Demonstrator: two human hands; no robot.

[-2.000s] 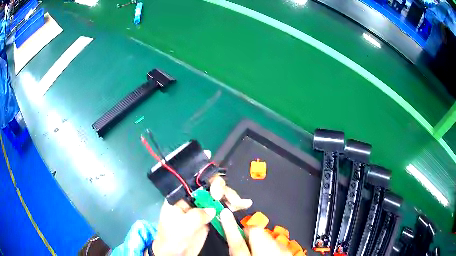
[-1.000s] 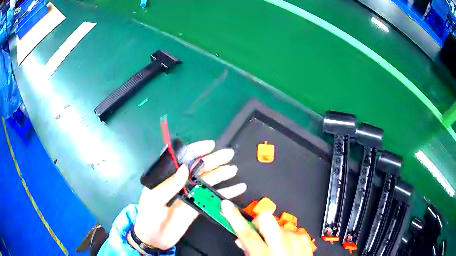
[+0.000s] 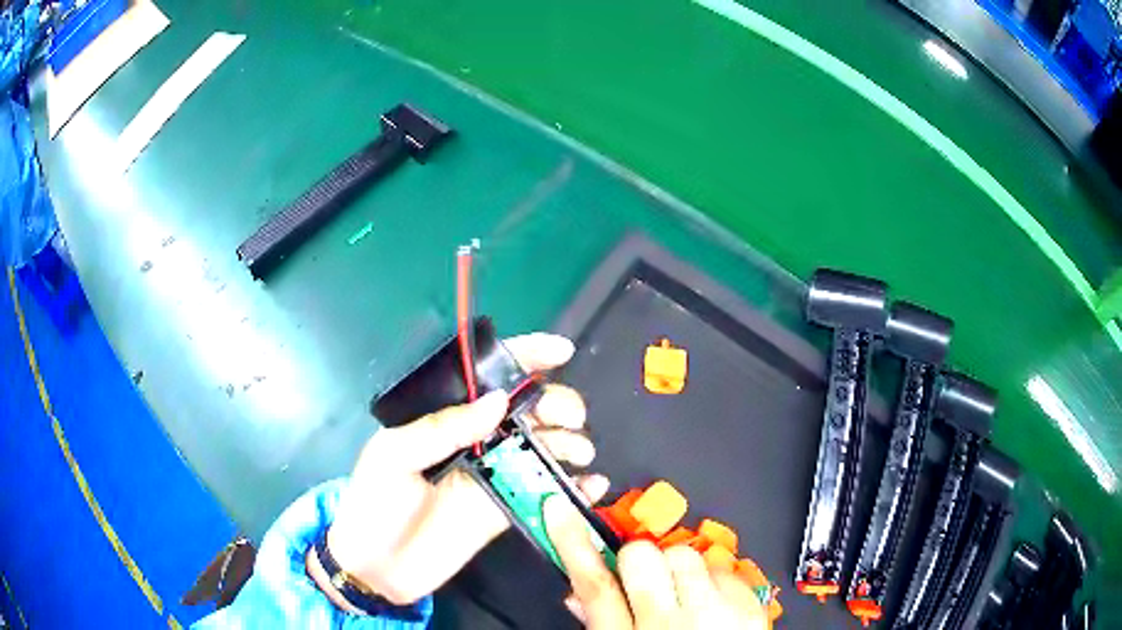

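Note:
My left hand [image 3: 425, 498] is wrapped around a black housing shell [image 3: 431, 375] near its wide curved head, thumb on top. A green circuit board [image 3: 523, 478] lies in the channelled handle. A red lead wire [image 3: 464, 308] stands up from the board's head end, its tip bare. A finger of my right hand [image 3: 640, 591] presses on the board's lower part; the right hand is partly cut off by the bottom edge. The handle's lower end is hidden behind the right hand.
A black tray [image 3: 726, 314] lies under my hands, holding one loose orange piece [image 3: 664, 368] and a pile of orange pieces [image 3: 661, 506]. Several housings [image 3: 840, 406] with orange ends fan out at right. Another housing [image 3: 332, 191] lies on the green surface at upper left.
My left hand has changed from pinching the board to wrapping the shell. The red wire has swung upright. My right fingers have moved onto the board. The view has shifted slightly.

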